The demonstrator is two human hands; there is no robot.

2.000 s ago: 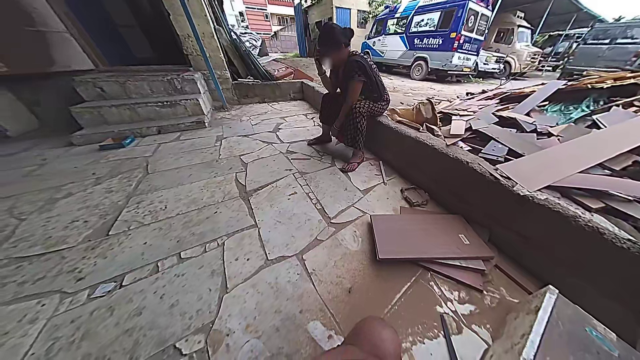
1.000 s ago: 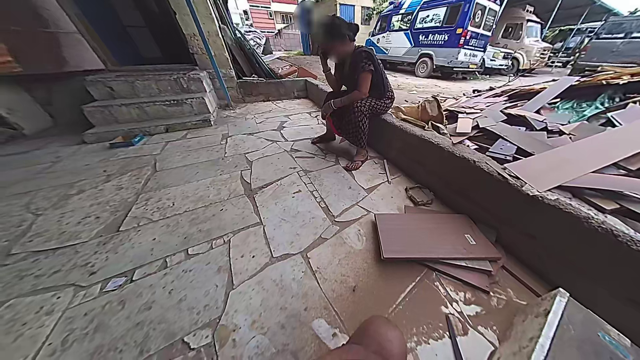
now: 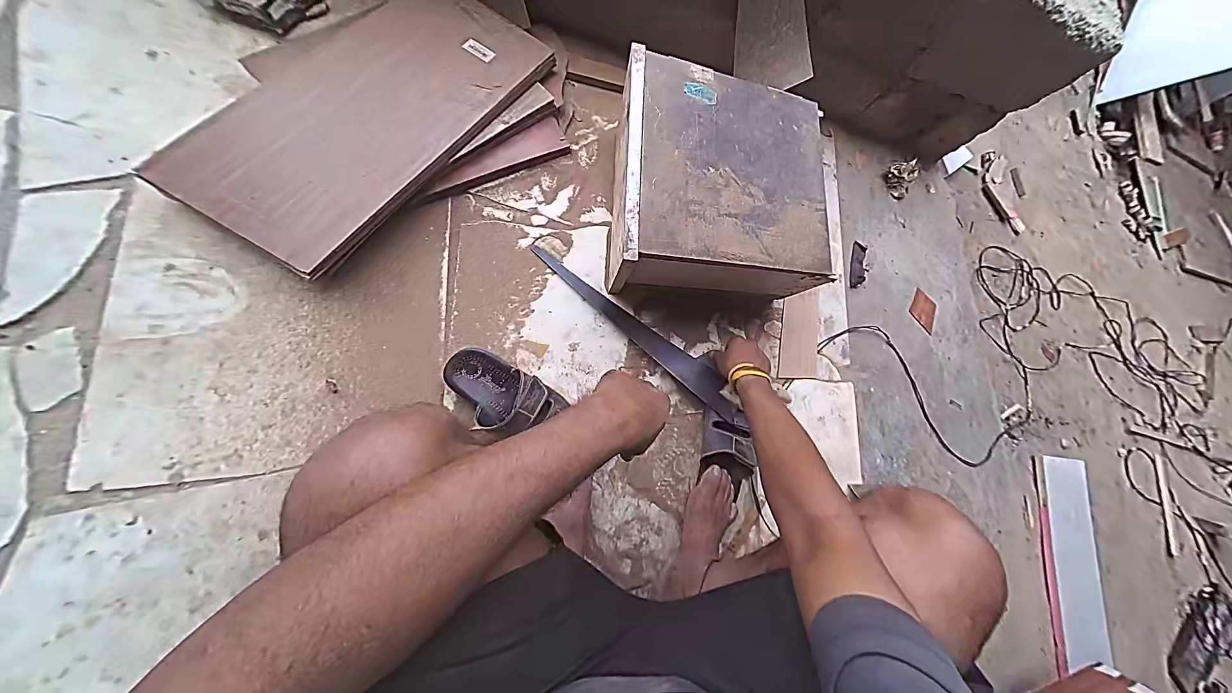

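My left hand (image 3: 633, 412) hovers with curled fingers left of a handsaw blade (image 3: 640, 332); whether it holds anything is hidden. The saw lies diagonally on the ground, its narrow tip to the upper left and its wide end by my right sandal. My right hand (image 3: 743, 360), with a yellow band at the wrist, reaches down beside the blade's wide part, just below a worn wooden box (image 3: 731, 173). Its fingers are partly hidden, so its grip is unclear. A thin wood strip (image 3: 799, 335) lies just right of that hand.
Stacked brown boards (image 3: 356, 125) lie at the upper left. A low wall (image 3: 914, 67) runs behind the box. Tangled cable (image 3: 1020, 289) and wood scraps spread on the right, near a long pale panel (image 3: 1076, 558). A sandal (image 3: 505, 390) sits by my left hand.
The view has swung down and to the right. Both of my hands, the saw blade and the whole box now show; the seated person and parked vehicles are out of view.
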